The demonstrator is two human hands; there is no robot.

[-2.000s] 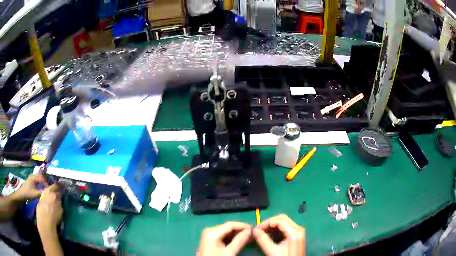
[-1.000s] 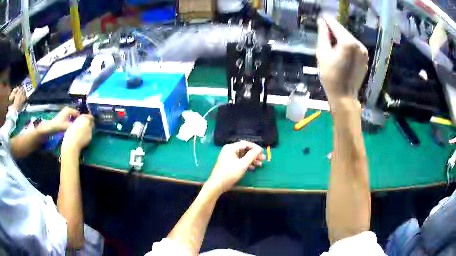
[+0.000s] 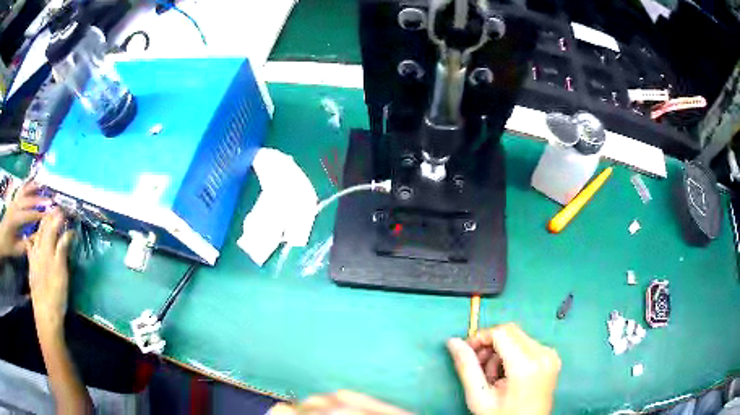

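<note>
My right hand (image 3: 509, 371) is at the lower centre, its thumb and curled fingers at the near end of a thin orange stick (image 3: 475, 312). Whether it grips the stick or something small is not clear. My left hand (image 3: 349, 403) is cut off by the bottom edge; its fingers are hidden. The black clamp fixture (image 3: 422, 271), with a silver plunger, stands beyond my hands. The stick projects from under its base. A small watch body (image 3: 658, 303) lies at the right, beside whitish scraps (image 3: 623, 332).
A blue control box (image 3: 154, 113) bears a clear bottle (image 3: 101, 85). A white wipe (image 3: 280, 207) lies beside the fixture. A white pump bottle (image 3: 565, 166), an orange-yellow tool (image 3: 580, 200) and a round black container (image 3: 698, 203) are at the right. Another person's hands (image 3: 45, 243) are at the left.
The view has tilted down and closer. My right hand, raised a second ago, is now down at the orange stick. My left hand has moved from near the stick to the bottom edge.
</note>
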